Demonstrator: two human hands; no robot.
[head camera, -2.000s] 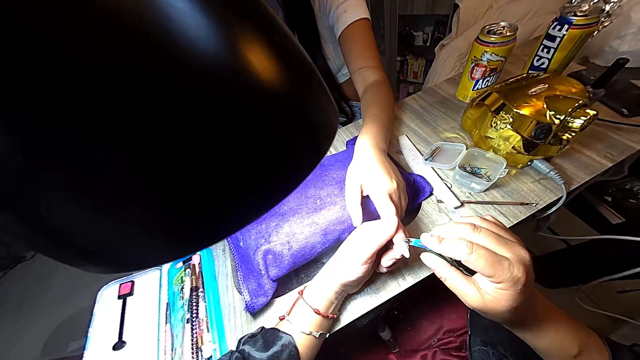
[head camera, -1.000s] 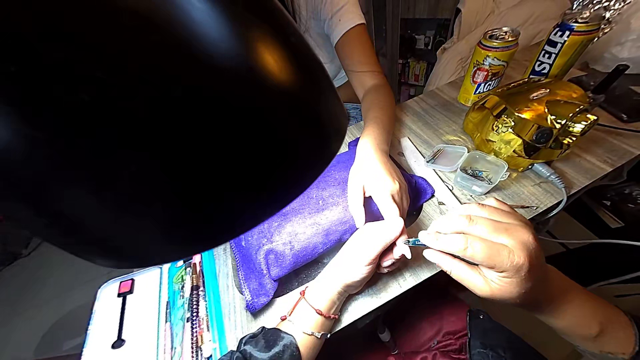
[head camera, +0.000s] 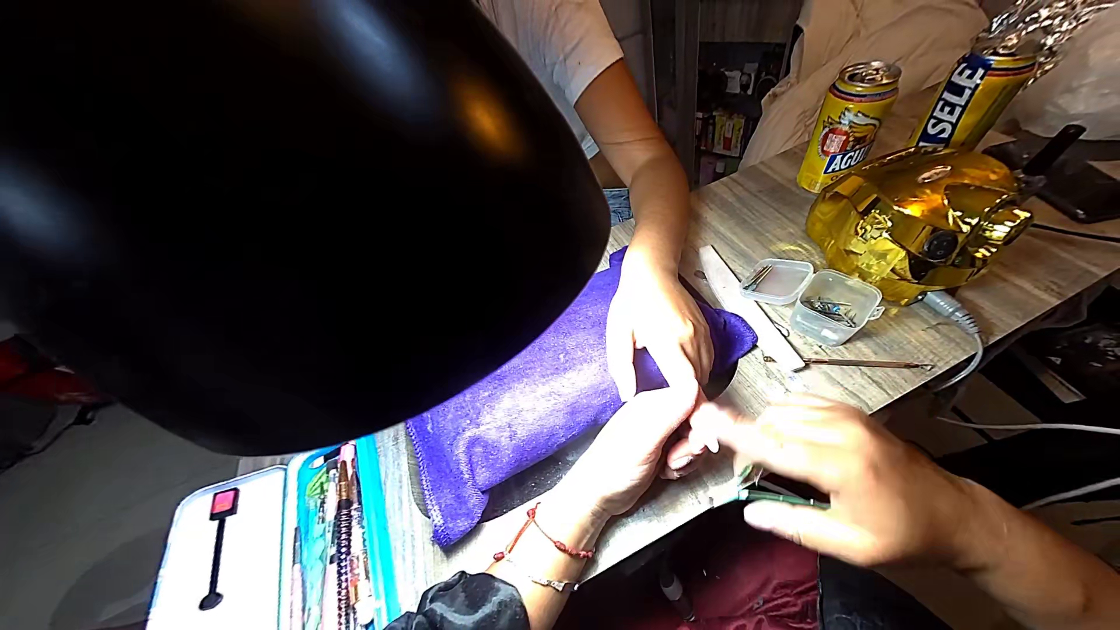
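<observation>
My left hand (head camera: 637, 444), with a red cord bracelet at the wrist, holds a finger of the other person's hand (head camera: 662, 328). That hand rests on a purple cloth-covered cushion (head camera: 542, 394). My right hand (head camera: 840, 477) is blurred; its index finger reaches to the held fingertip. A slim greenish tool (head camera: 783, 498) lies between the right thumb and the other fingers, its exact kind unclear. Right of the cushion are a white nail file (head camera: 751, 306), a small clear plastic box (head camera: 836, 308) with small bits inside, its lid (head camera: 777, 281), and a thin metal tool (head camera: 866, 363).
A large black lamp shade (head camera: 306, 219) covers the upper left. An open case (head camera: 293, 542) of pens and brushes lies at the lower left. At the right stand a shiny gold device (head camera: 919, 219) with a cable (head camera: 961, 319), and two yellow drink cans (head camera: 849, 127) (head camera: 976, 101).
My right hand has turned and opened somewhat; the tool, earlier pointed at the held finger, now lies lower, off the fingertip. My left hand keeps its hold.
</observation>
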